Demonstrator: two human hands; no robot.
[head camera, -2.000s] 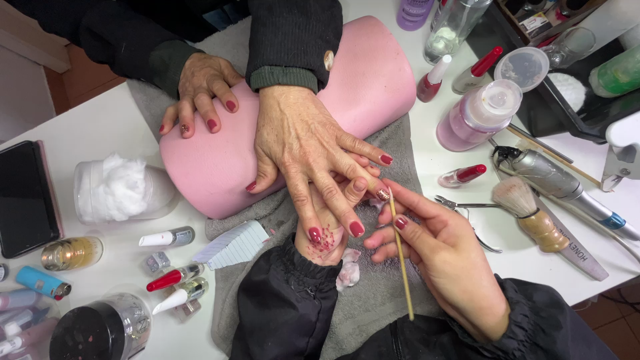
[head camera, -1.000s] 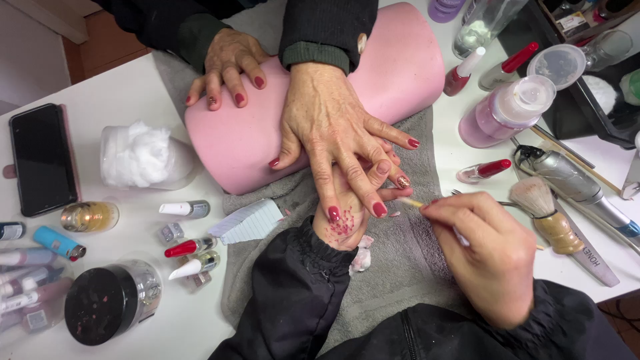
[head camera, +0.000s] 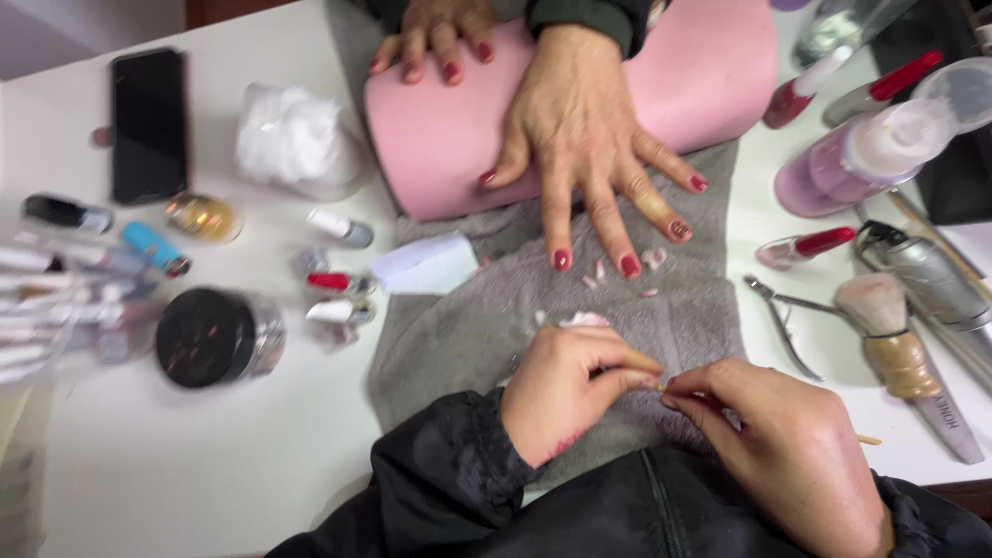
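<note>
My left hand (head camera: 570, 387) and my right hand (head camera: 767, 434) meet fingertip to fingertip low over a grey towel (head camera: 457, 341). Both pinch a thin wooden stick (head camera: 661, 387), mostly hidden by my fingers; an end of a stick (head camera: 869, 439) also shows right of my right hand. Beyond them another person's hand (head camera: 589, 132) with red nails lies palm down, fingers spread over the edge of a pink armrest cushion (head camera: 442, 147). One of its nails bears a decoration. That person's other hand (head camera: 442, 35) rests on the cushion too. Small used cotton bits (head camera: 655, 257) lie on the towel.
At left are a phone (head camera: 151, 124), cotton in a container (head camera: 291, 139), a black-lidded jar (head camera: 205, 337), a lighter (head camera: 155, 248) and polish bottles. At right stand a purple liquid bottle (head camera: 845, 174), nail nippers (head camera: 783, 325), a brush (head camera: 872, 306) and a nail drill (head camera: 934, 275).
My left hand has left the other person's fingers and come back toward me, to the stick. My right hand has drawn nearer to me with the stick. The other person's hand remains spread.
</note>
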